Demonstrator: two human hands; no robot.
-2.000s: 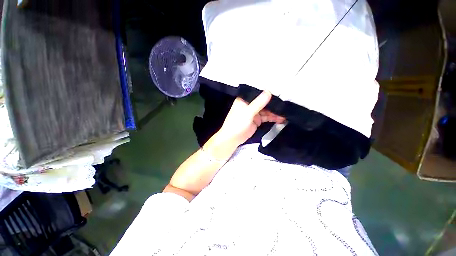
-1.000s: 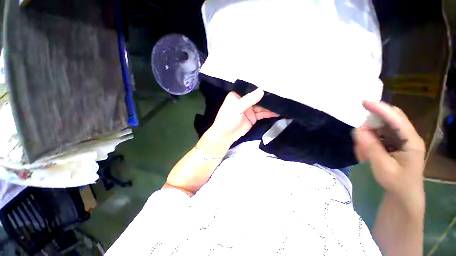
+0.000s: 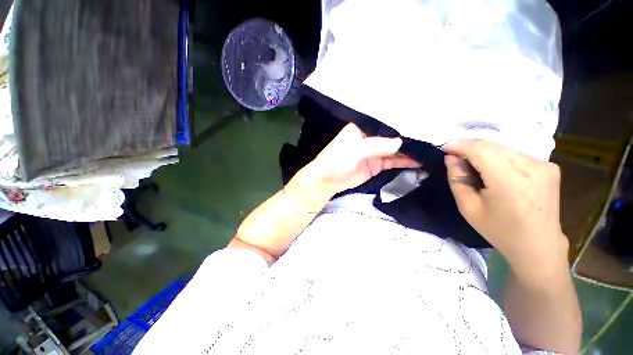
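Observation:
The black garment fabric (image 3: 434,215) lies gathered on the lap. The bright white lining (image 3: 444,69) spreads above it, and they meet along a slanting seam edge. My left hand (image 3: 354,163) pinches the folded black edge between thumb and fingers. A small white piece (image 3: 404,184) shows in the black folds below its fingertips. My right hand (image 3: 510,194) is at the seam just right of the left fingertips, thumb and index finger together at the edge. A silvery band shows on a right finger. I cannot make out a needle or thread.
Grey cloth (image 3: 97,83) is stacked over patterned white cloth (image 3: 76,191) beside a blue edge at left. A round purplish fan or bin (image 3: 258,64) stands beyond. A cardboard box (image 3: 607,243) is at right. A black chair (image 3: 48,260) and blue crate (image 3: 142,319) are at lower left.
My right hand, out of view two seconds ago and blurred at the right one second ago, has moved left onto the seam. My left hand keeps its pinch. The view has shifted.

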